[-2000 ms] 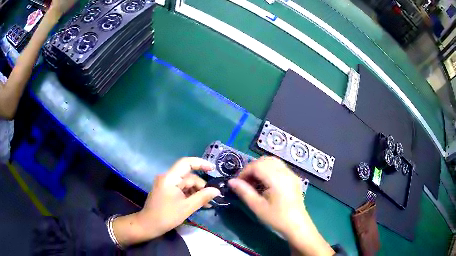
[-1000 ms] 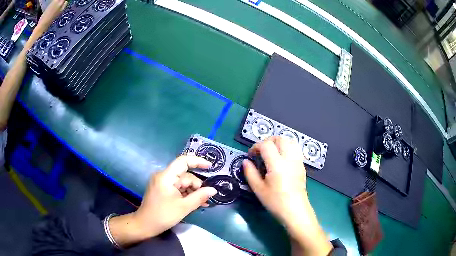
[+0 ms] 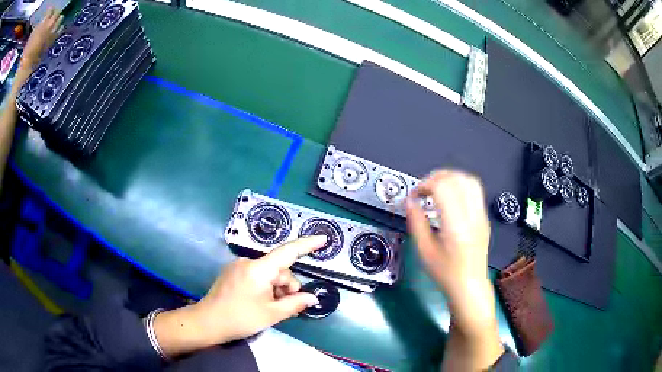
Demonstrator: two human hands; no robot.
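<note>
A three-hole plate [image 3: 348, 231] with dark ringed circles in all three seats lies on the green bench in front of me, with another plate edge under it. My left hand [image 3: 250, 287] holds a black disc [image 3: 320, 298] at its near side between thumb and fingers; its index finger reaches onto the middle circle. My right hand [image 3: 457, 225] is raised over the right end of a paler plate [image 3: 350, 175] with silvery circles on the black mat. It is blurred, and I cannot tell whether it holds anything.
Tall plate stacks [image 3: 94, 80] stand at the left beside another person's arm [image 3: 33, 54]. At the right are a shallow black tray [image 3: 589, 240], ringed parts [image 3: 549, 181] heaped in it, a spare disc [image 3: 508, 207] and a brown pouch [image 3: 524, 305].
My right hand has left the near plate and moved right to the paler plate. The near plate's three circles are now uncovered. My left index finger has stretched onto the middle circle.
</note>
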